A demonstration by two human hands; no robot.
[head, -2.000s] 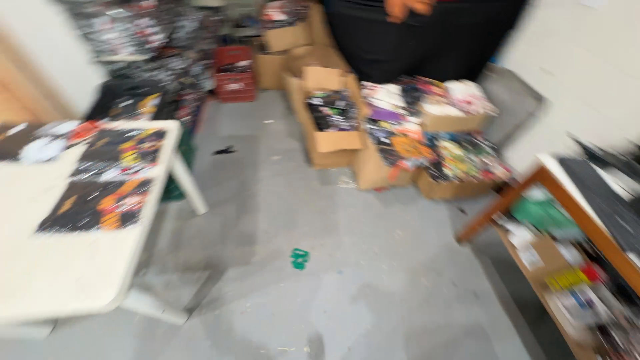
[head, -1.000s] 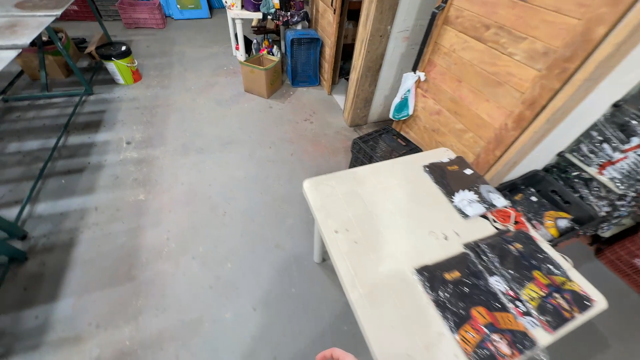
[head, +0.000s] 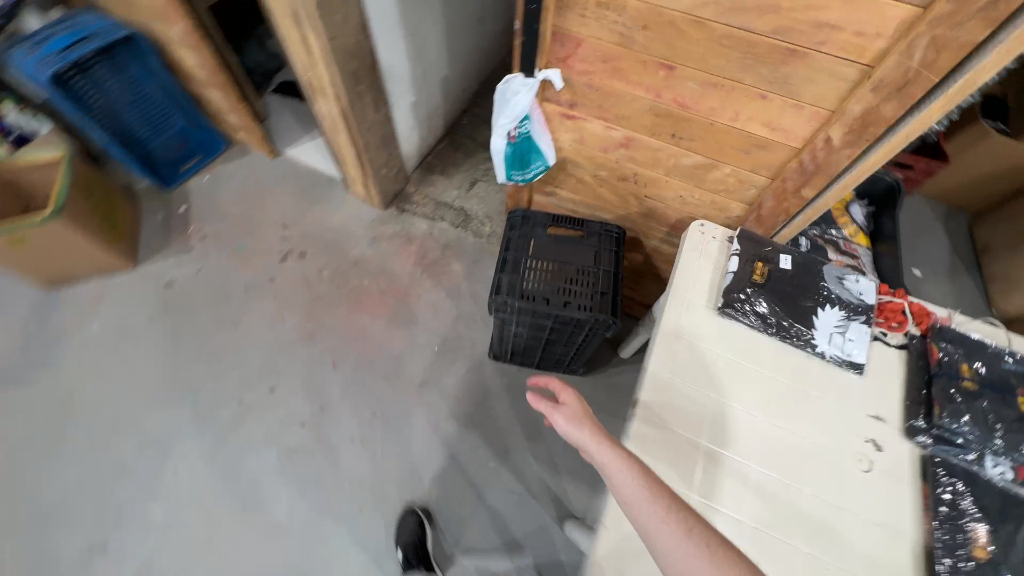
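Observation:
My right hand [head: 564, 410] reaches in from the lower right, beside the left edge of a cream plastic table [head: 704, 400]. It holds nothing; its fingers are slightly bent and apart. Just beyond it on the floor stands a black plastic crate [head: 556, 288], which it does not appear to touch. My left hand is out of view. On the table lie a black printed garment in clear plastic [head: 800, 296], more wrapped dark garments [head: 976, 400] at the right, and a bunch of orange-red material with white cord [head: 904, 310].
A white and teal plastic bag [head: 524, 136] hangs at the edge of a wooden plank door [head: 704, 104]. A blue crate [head: 132, 104] and an open cardboard box [head: 80, 216] stand at the upper left. A black shoe [head: 414, 540] shows on the floor below. One table leg [head: 644, 328] stands near the black crate.
The view has swung and come closer to the table corner and black crate. My right hand, only a fingertip at the bottom edge one second ago, now extends well into view.

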